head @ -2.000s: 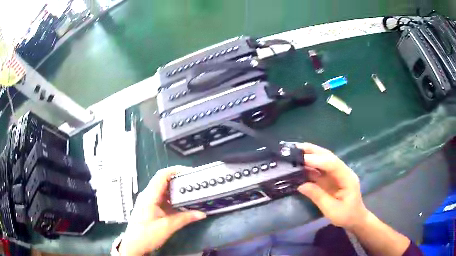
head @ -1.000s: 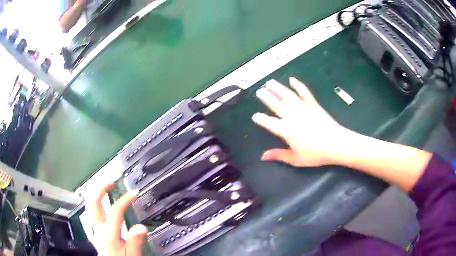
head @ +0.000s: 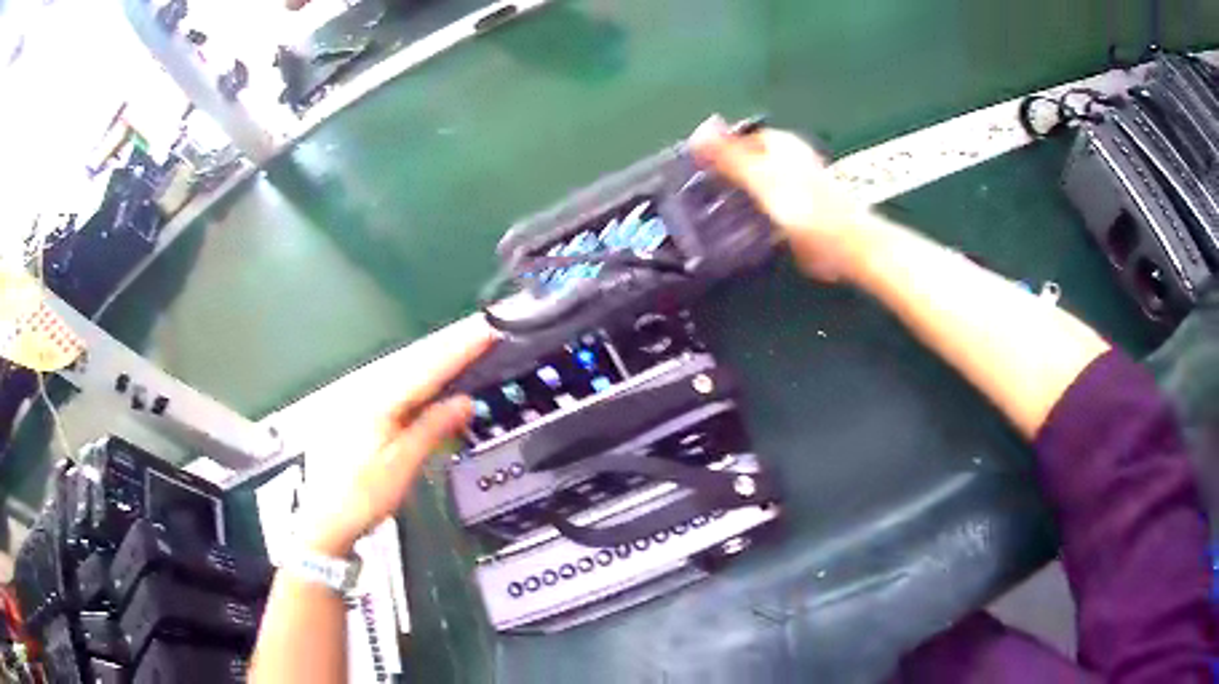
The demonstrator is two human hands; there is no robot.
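My right hand (head: 782, 194) grips the right end of a portable media player (head: 602, 247), raised and blurred at the back of the row. Its lit screen shows large pale-blue digits. My left hand (head: 388, 448) has its fingers apart at the left end of the players lying on the mat; whether it touches one is unclear. Behind these fingers a second player's screen (head: 542, 388) shows coloured icons. Two more players lie in front with their button edges up, the nearest one (head: 615, 575) closest to me. Black straps lie across them.
Stacked players stand at the left end (head: 174, 575) and at the right end (head: 1136, 201) of the green mat. White printed sheets (head: 381, 601) lie left of the row. The green conveyor belt (head: 401, 201) runs behind. A small object, partly hidden, lies beyond my right forearm.
My right hand has moved from the open mat onto a player, now lifted and turned so its screen shows. Earlier, both hands held a player in front. A second lit screen is now visible.
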